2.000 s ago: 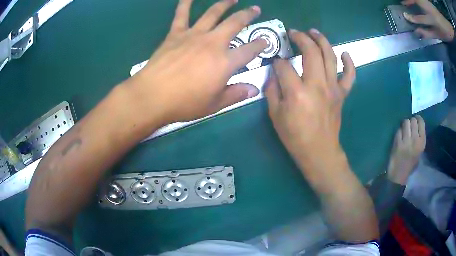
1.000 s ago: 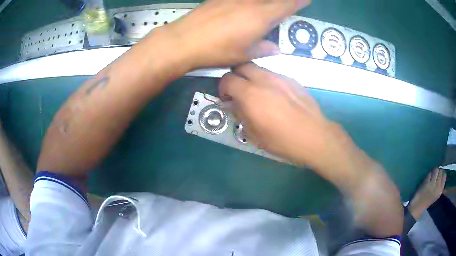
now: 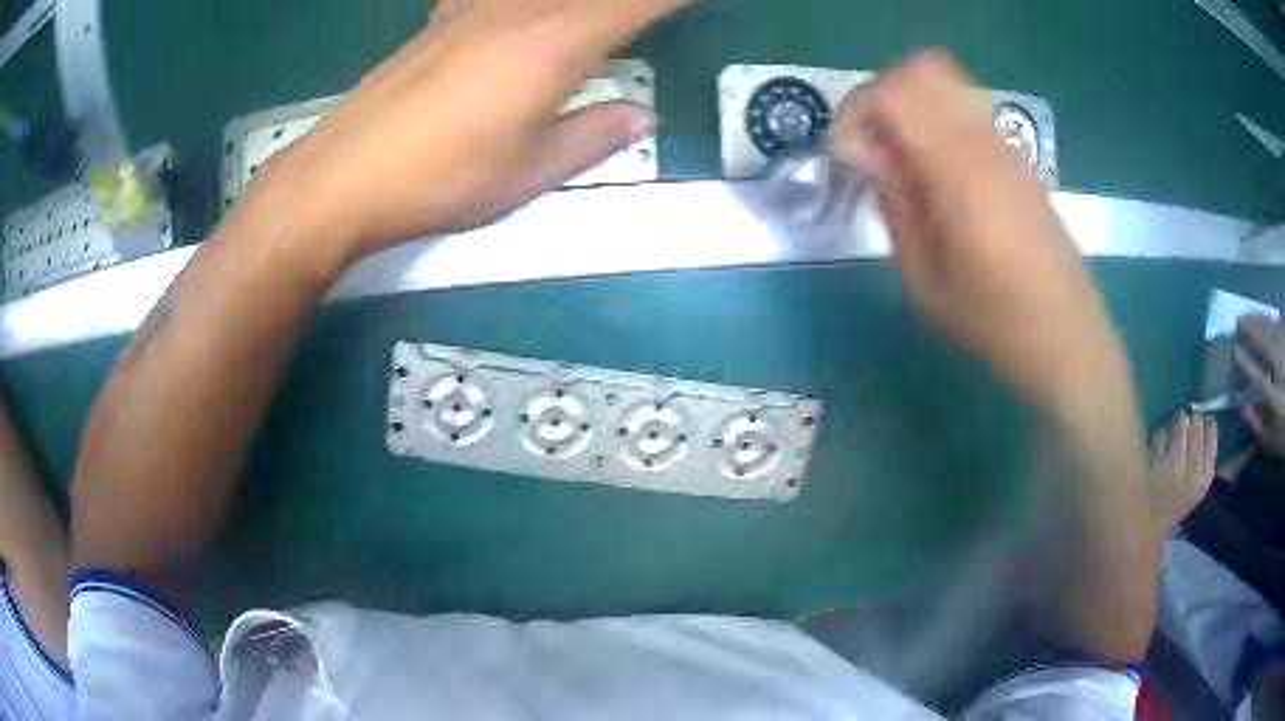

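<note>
A silver four-station housing plate (image 3: 744,134) lies behind the white guide rail (image 3: 564,230). Its leftmost circle is dark-ringed; its middle part is hidden by my right hand (image 3: 937,176). That hand is blurred, fingers bent together, with a blurred shiny disc (image 3: 810,190) at the fingertips. My left hand (image 3: 493,106) is spread over another silver plate (image 3: 634,88), thumb apart and fingers cut off by the top edge; contact is unclear. A duller four-hole cover plate (image 3: 606,462) lies nearer me, its four round centres bare.
A perforated plate (image 3: 57,240) lies at the far left behind the rail, beside a yellow-tipped block (image 3: 120,195) on a pale arm (image 3: 85,71). Another person's hands (image 3: 1184,458) and a pale sheet (image 3: 1233,317) are at the right. Another person's arm shows at the left edge.
My right hand has moved from the cover plate up and right to the housing plate. The shiny disc on the cover plate's left circle is gone from there. My left hand has moved left.
</note>
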